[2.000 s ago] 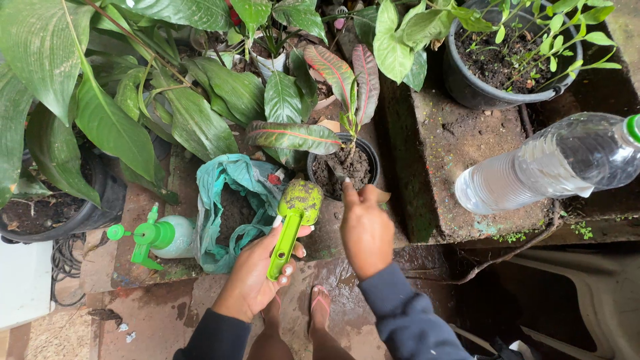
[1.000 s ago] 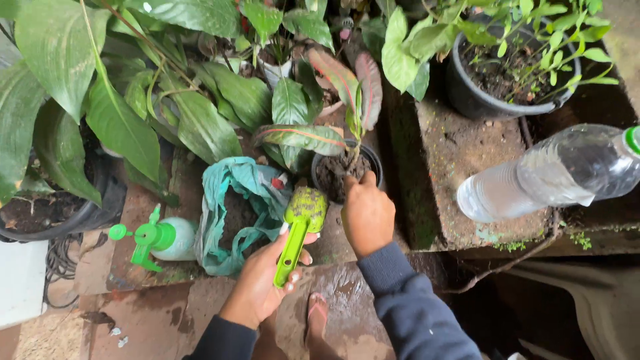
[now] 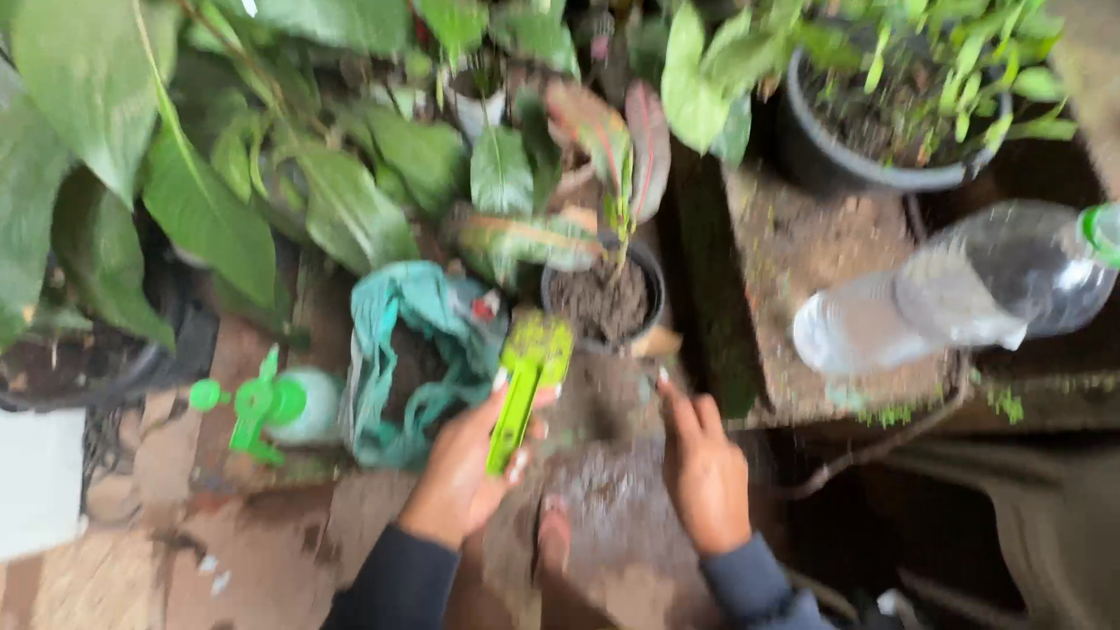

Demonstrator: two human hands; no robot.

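My left hand (image 3: 477, 468) grips the green handle of a plastic garden trowel (image 3: 525, 376), whose blade is soiled and points up beside the pot. A small black plant pot (image 3: 647, 331) holds soil (image 3: 599, 302) and a croton-like plant (image 3: 619, 166) with red-veined leaves. Just below and right of the pot, my right hand (image 3: 707, 468) is off the soil, its fingers extended and nothing visible in it. Left of the trowel sits a teal plastic bag (image 3: 372, 350), its mouth spread, with dark soil inside.
A spray bottle (image 3: 306, 404) with a green head stands left of the bag. At right, a clear plastic bottle (image 3: 884, 306) lies across the mossy ledge (image 3: 761, 236), below a large black pot (image 3: 892, 175). Broad-leaved plants (image 3: 210, 201) crowd the upper left.
My right hand has moved from the soil in the small pot down to below its right side. My left hand still holds the trowel near the pot.
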